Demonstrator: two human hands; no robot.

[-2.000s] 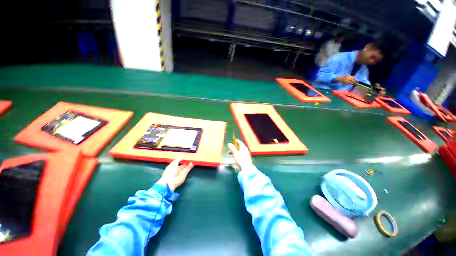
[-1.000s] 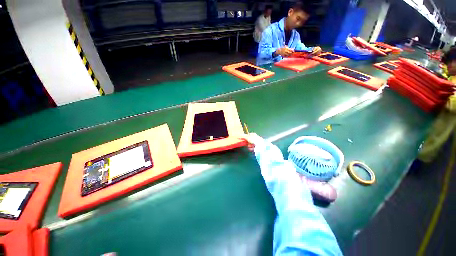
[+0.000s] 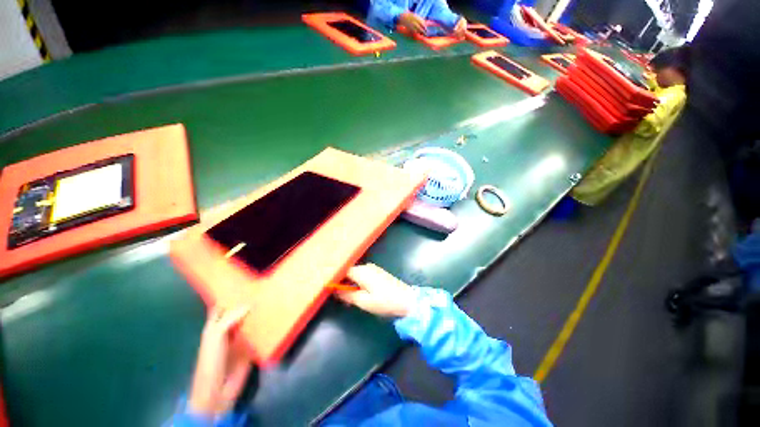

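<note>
A red-orange foam pad (image 3: 358, 188) carries a tablet (image 3: 283, 218) lying glossy black screen side up, with a small pale tab at its lower left edge. The pad sits tilted across the bench in front of me. My left hand (image 3: 223, 354) grips the pad's near left corner, its fingers partly hidden and blurred. My right hand (image 3: 375, 289) is at the pad's near right edge and holds an orange stick (image 3: 342, 287), perhaps a spudger, mostly hidden in the fingers.
Another pad (image 3: 158, 179) with an open tablet (image 3: 83, 198) lies left. A light-blue fan (image 3: 442, 177), mauve case (image 3: 431, 219) and tape roll (image 3: 492, 200) lie beyond my pad. Stacked red pads (image 3: 596, 92) and a person in yellow (image 3: 637, 142) are right; a person in blue sits across.
The pad with the black-screen tablet has come nearer and turned. My left hand has come onto its corner, and my right hand has moved to its near edge. The view has swung right.
</note>
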